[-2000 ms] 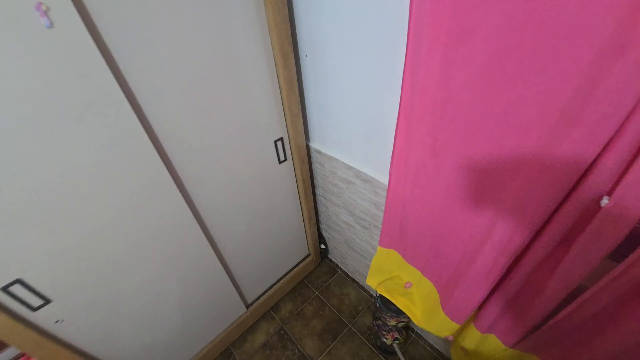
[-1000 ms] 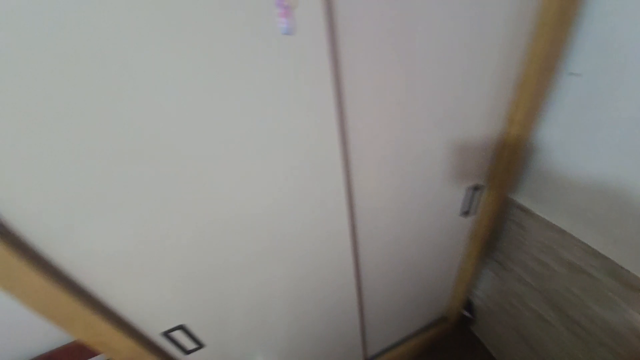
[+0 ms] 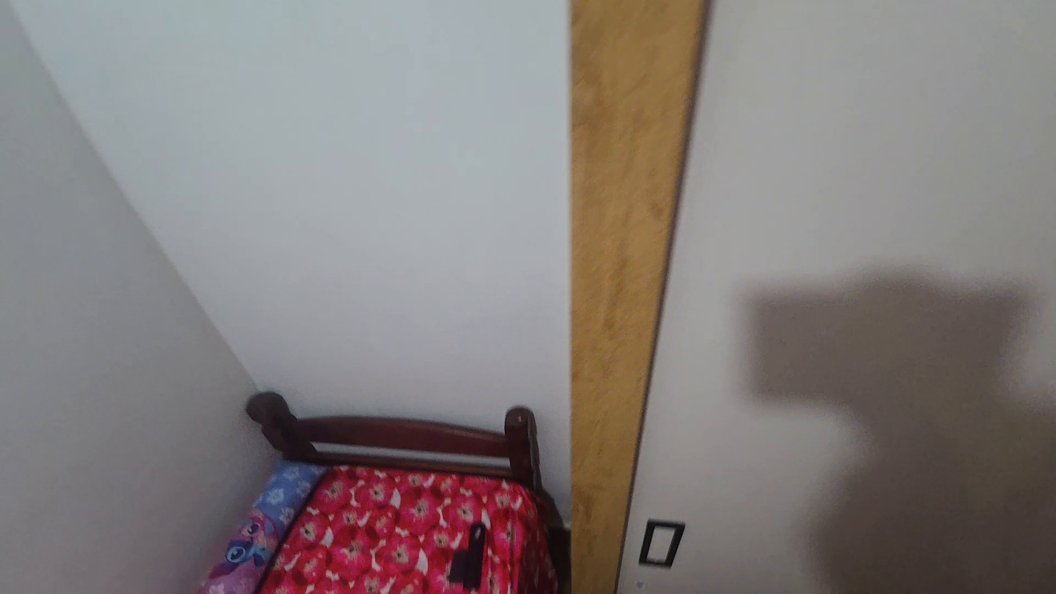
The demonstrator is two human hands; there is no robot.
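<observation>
Neither of my hands shows in the head view. At the lower middle stands a bed with a dark wooden headboard (image 3: 404, 435) and a red and pink floral cover (image 3: 396, 528). A small dark object (image 3: 470, 557), too unclear to name, lies on the cover. Along the bed's left side runs a blue and purple printed cloth (image 3: 272, 511) with a cartoon figure. To the right rises a light sliding wardrobe door (image 3: 792, 165) with a black-rimmed recessed handle (image 3: 662, 543).
A yellowish wooden wardrobe frame (image 3: 627, 247) stands upright between the door and the white wall (image 3: 371, 206). Another wall (image 3: 74, 330) meets it in a corner behind the bed. A shadow (image 3: 907, 371) falls across the wardrobe door.
The view has swung far to the left, from the pink curtain and floor tiles, across the wardrobe doors, to the bed and the wall corner.
</observation>
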